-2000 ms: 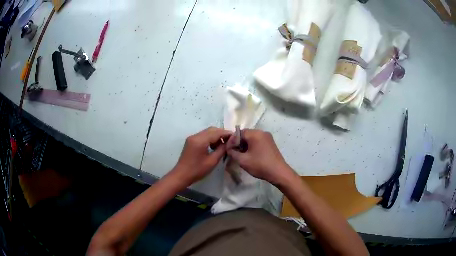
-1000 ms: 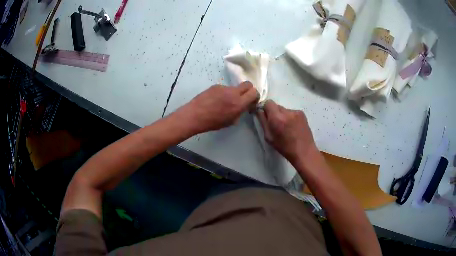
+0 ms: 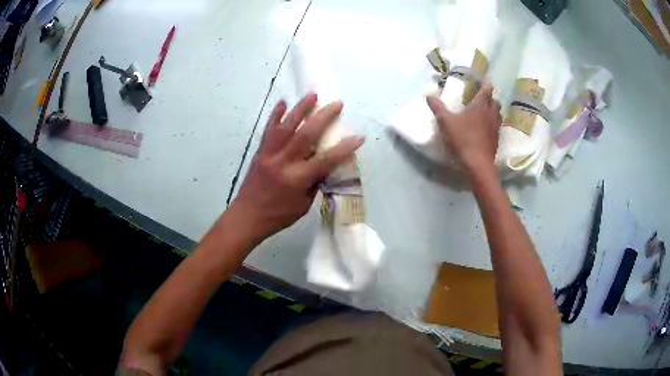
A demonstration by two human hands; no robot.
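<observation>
A white cloth bundle (image 3: 344, 253) lies near the table's front edge, tied with a grey-mauve strip over a tan ticket. My left hand (image 3: 290, 158) is over its upper part, fingers spread, touching or just above it; the blur hides which. My right hand (image 3: 470, 128) is on a second tied white bundle (image 3: 470, 22) further back, fingers and thumb spread across it below its tie; whether it grips is unclear. A third bundle (image 3: 555, 55) with a tan ticket and a smaller one with a mauve bow (image 3: 584, 121) lie to the right.
Black shears (image 3: 593, 242), a black block (image 3: 621, 280) and an orange-tan pattern piece (image 3: 463, 299) lie at the right and front. A pinkish ruler (image 3: 95, 137), another black block (image 3: 96, 95), a metal tool (image 3: 132, 87) and a red pen (image 3: 162, 55) lie at the left.
My hands have parted from the near bundle's tie. The tie and ticket now show. My right hand has moved right and back onto the second bundle; my left hand has opened. The view has shifted.
</observation>
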